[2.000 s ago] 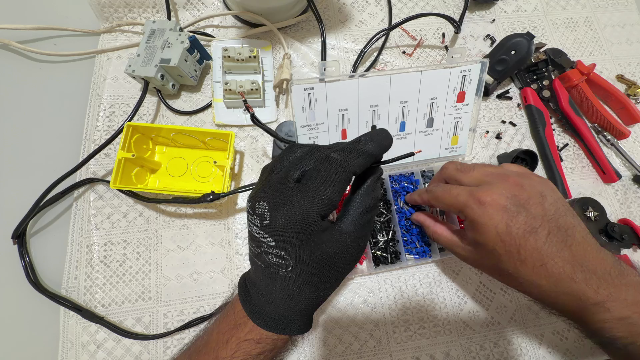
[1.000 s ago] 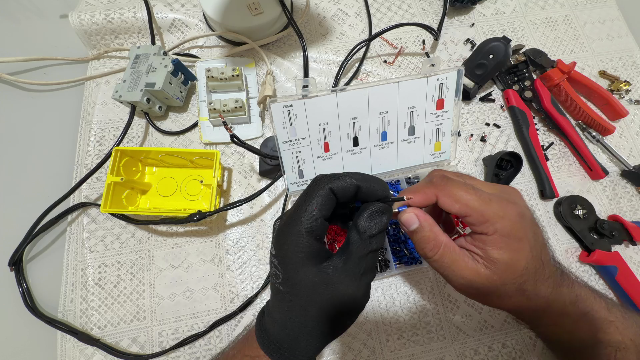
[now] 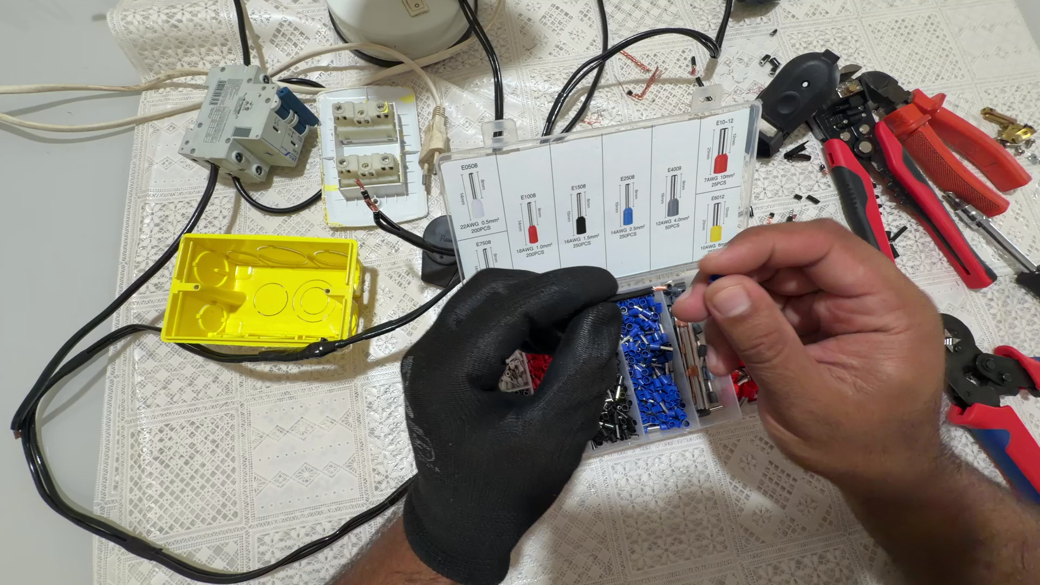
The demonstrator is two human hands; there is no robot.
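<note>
My left hand [image 3: 512,406], in a black glove, pinches a black-sheathed wire [image 3: 638,292] whose bare copper end points right. My bare right hand [image 3: 812,349] is just right of that end, with a small blue ferrule [image 3: 715,279] between thumb and forefinger, mostly hidden. Below both hands lies an open clear plastic ferrule box [image 3: 634,443]; blue ferrules [image 3: 650,366] and black ferrules [image 3: 615,418] fill compartments, and red ones show partly behind my left hand. Its raised lid [image 3: 601,203] carries a printed size chart.
Left stand a yellow electrical box [image 3: 264,288], a circuit breaker [image 3: 248,122] and a socket plate [image 3: 370,154]. Black cables [image 3: 106,528] loop around them. Right lie a wire stripper [image 3: 861,195], red-handled pliers [image 3: 951,154], a screwdriver [image 3: 983,223] and a crimping tool [image 3: 987,382].
My right hand has left the box's compartments, came up to the wire end, and is now slightly apart from it on the right. My left hand keeps the wire.
</note>
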